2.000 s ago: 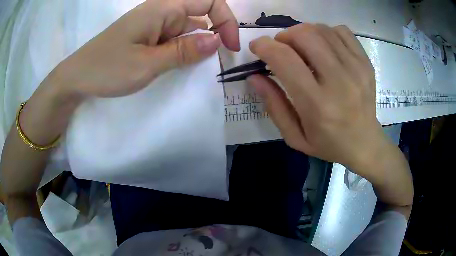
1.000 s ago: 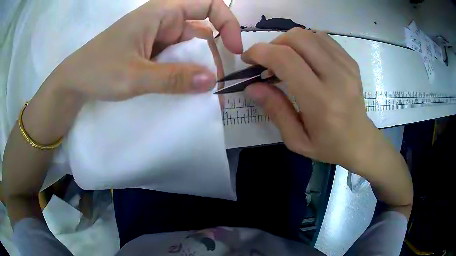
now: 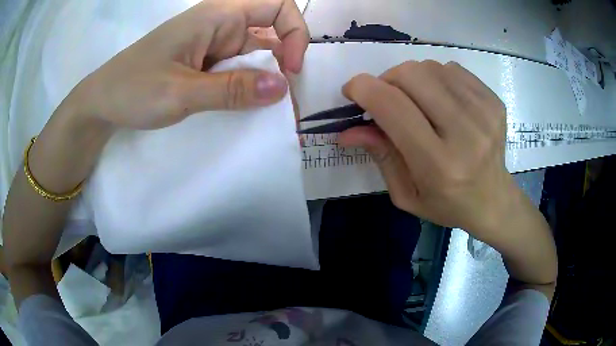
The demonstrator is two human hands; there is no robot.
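The white fabric piece hangs from my left hand over the table's front edge, its right border running roughly straight down. My left hand holds the cloth near its upper right edge, with the thumb on top and the other fingers partly hidden behind it. My right hand holds the thread snips between thumb and fingers. The two dark blades are slightly apart and point left, with their tips at the fabric's right edge. The handle is hidden in my hand.
A printed ruler tape runs along the front of the white table. Printed paper labels lie at the upper right. A dark patch is on the surface behind. White scraps are at the lower left.
The blades opened wider at one second ago and are narrower now. My left thumb has moved up along the cloth edge since then, and my right hand has shifted slightly right and down.
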